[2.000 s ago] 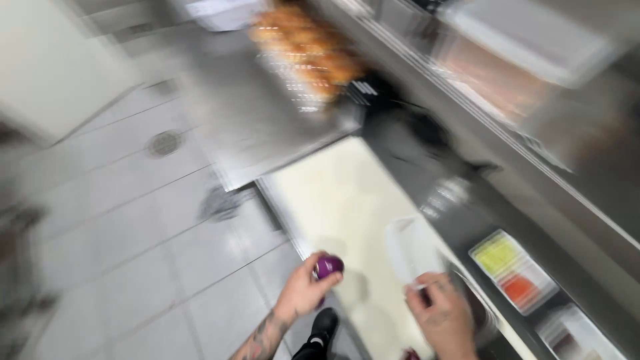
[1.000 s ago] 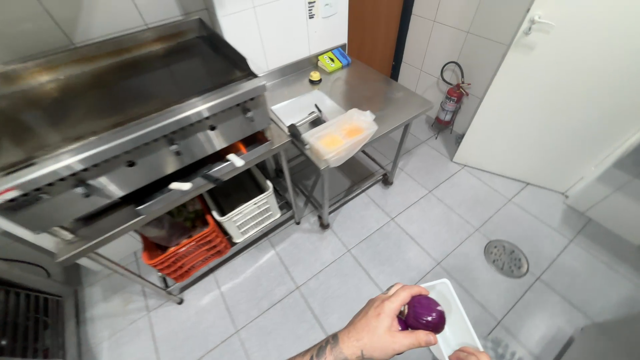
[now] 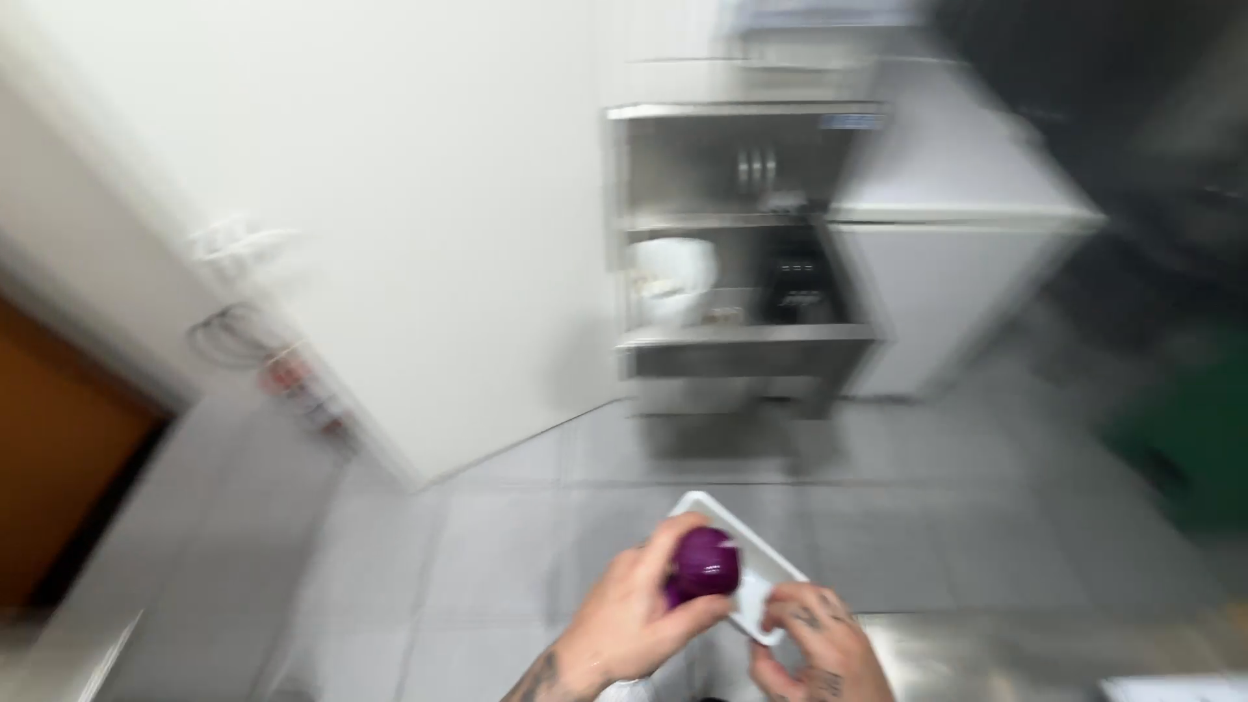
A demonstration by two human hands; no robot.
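Note:
My left hand [image 3: 639, 604] is closed around a peeled red onion [image 3: 706, 563], whose purple skin shines between thumb and fingers. A second purple piece shows just below it, partly hidden by the hand. Right beside it, my right hand [image 3: 819, 639] grips the lower right end of a shallow white plastic tray [image 3: 756, 531]. The onion is over the tray's left side, and the left fingers overlap the tray's edge. Whether the onion touches the tray cannot be told.
A large white door [image 3: 439, 195] stands at the left, with a blurred fire extinguisher [image 3: 292, 380] beside it. Ahead are a metal shelf unit [image 3: 751, 334] and a white chest-like appliance [image 3: 955, 283]. A steel surface [image 3: 975, 653] lies at the lower right. The floor is grey tile.
The view has swung right from the griddle and steel table to the door and shelves. Both hands still carry the onion and white tray; two seconds ago they were over a cutting board.

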